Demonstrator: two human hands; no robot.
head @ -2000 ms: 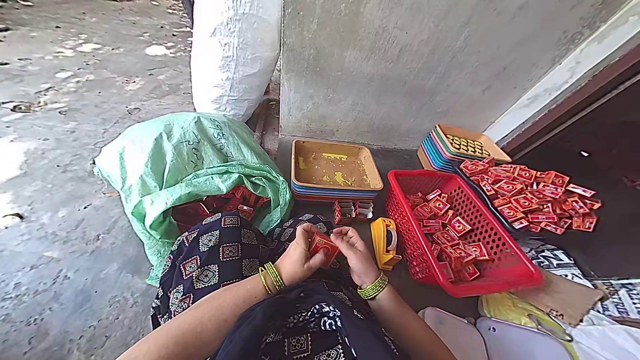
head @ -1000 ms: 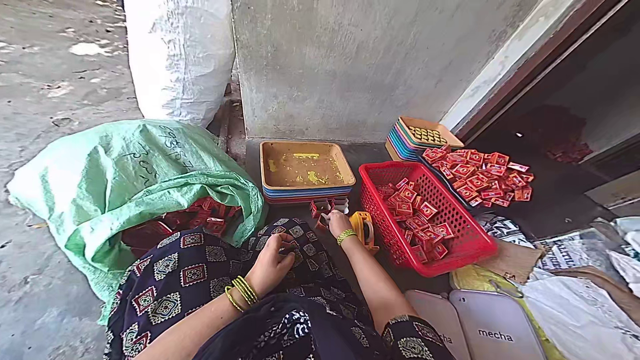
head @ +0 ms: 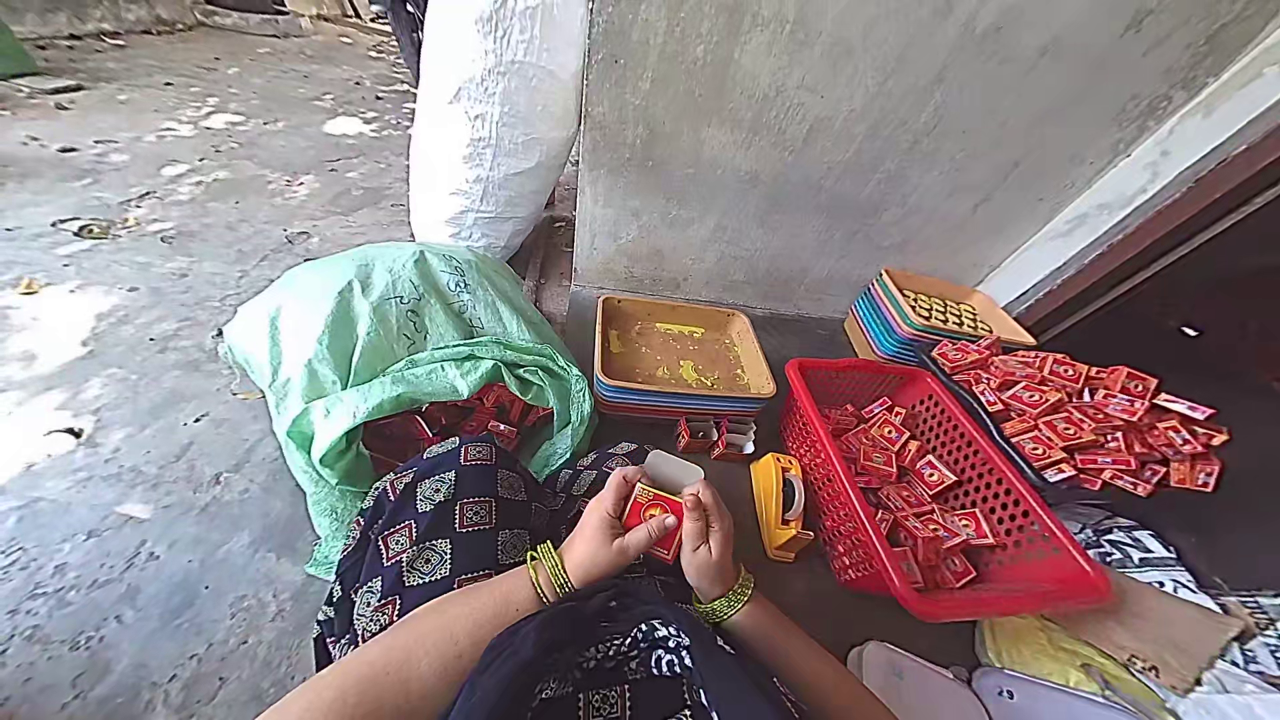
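Observation:
Between my two hands, above my lap, is a small red cardboard box [head: 654, 518] with its pale end flap raised. My left hand [head: 612, 530] grips its left side, thumb across the front. The fingers of my right hand [head: 708, 535] hold its right edge near the flap. Just beyond, small red boxes with open ends [head: 733, 440] stand beside a stack of trays [head: 685, 345]. A yellow tape dispenser [head: 778, 508] lies right of my hands. Farther right, a red plastic basket [head: 1020, 590] contains many red boxes [head: 878, 460].
A green woven sack [head: 370, 310] with red boxes inside lies at left, a white sack [head: 495, 120] behind it. More red boxes [head: 1065, 425] are heaped beyond the basket, near a second tray stack [head: 890, 320]. Sandals [head: 910, 680] lie at bottom right.
My right hand has come back from the small boxes near the trays to my left hand. A red box with a raised flap is now held between both hands.

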